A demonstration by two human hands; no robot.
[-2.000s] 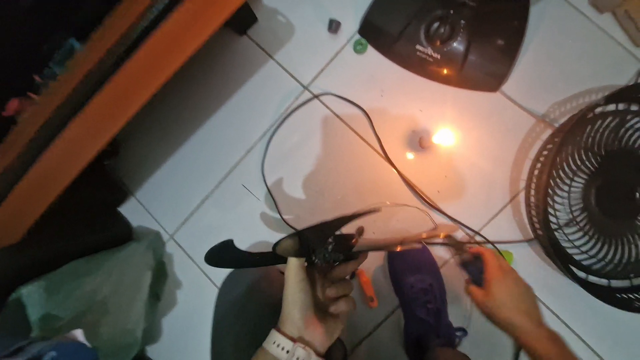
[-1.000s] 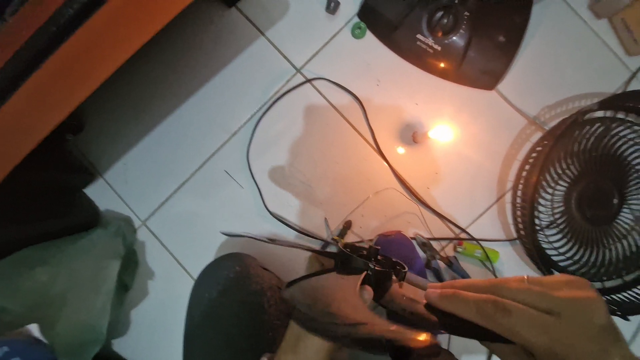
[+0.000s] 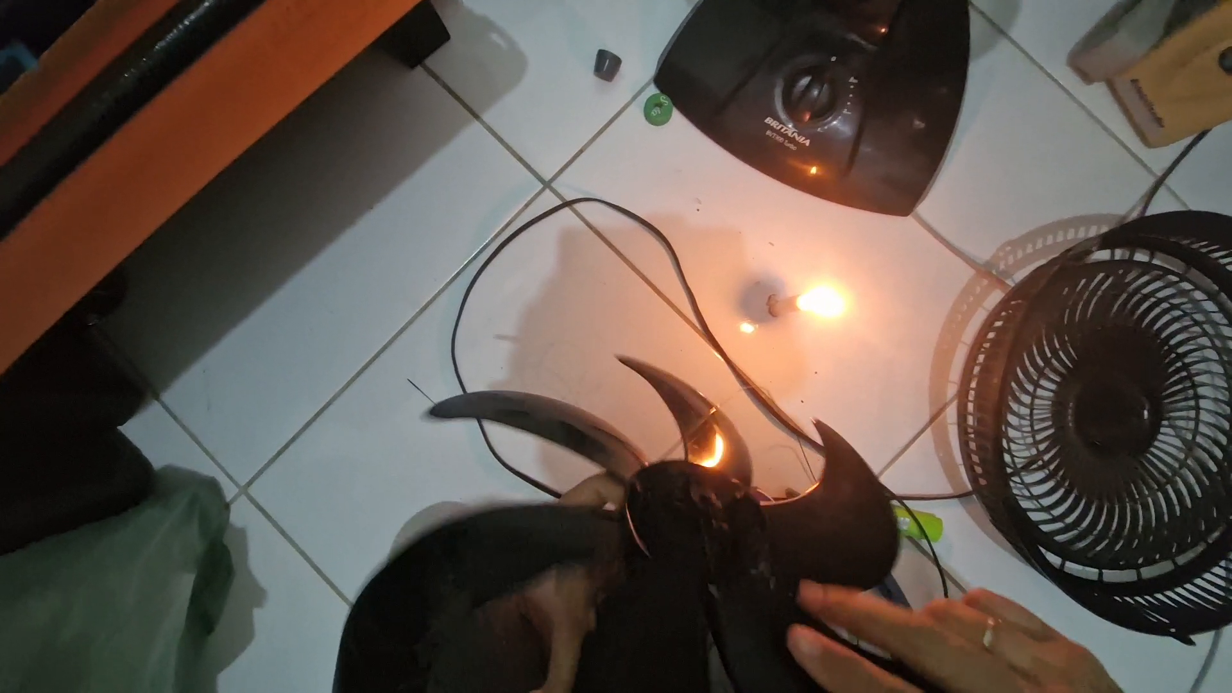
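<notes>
Low in the view is a black plastic fan blade (image 3: 837,520), a propeller with several curved blades around a hub. My left hand (image 3: 568,606) grips it from behind and below, partly hidden by the blades. The fingertips of my right hand (image 3: 943,640), which wears a ring, touch the right side of the propeller; its fingers are extended and a little apart. A lit candle (image 3: 782,305) stands on the white tiled floor beyond the propeller. A black cord (image 3: 674,255) loops over the tiles behind the blades.
A black fan base (image 3: 866,106) with a knob lies at the top. The round black fan grille (image 3: 1107,414) is at the right, near a green object (image 3: 919,523). A small dark cap (image 3: 606,64) and green disc (image 3: 658,109) lie near the base. Orange furniture (image 3: 192,135) and a green bag (image 3: 115,597) are left.
The propeller, edge-on one second ago, now shows its hub and spread blades. My right hand has moved from across it to its right side.
</notes>
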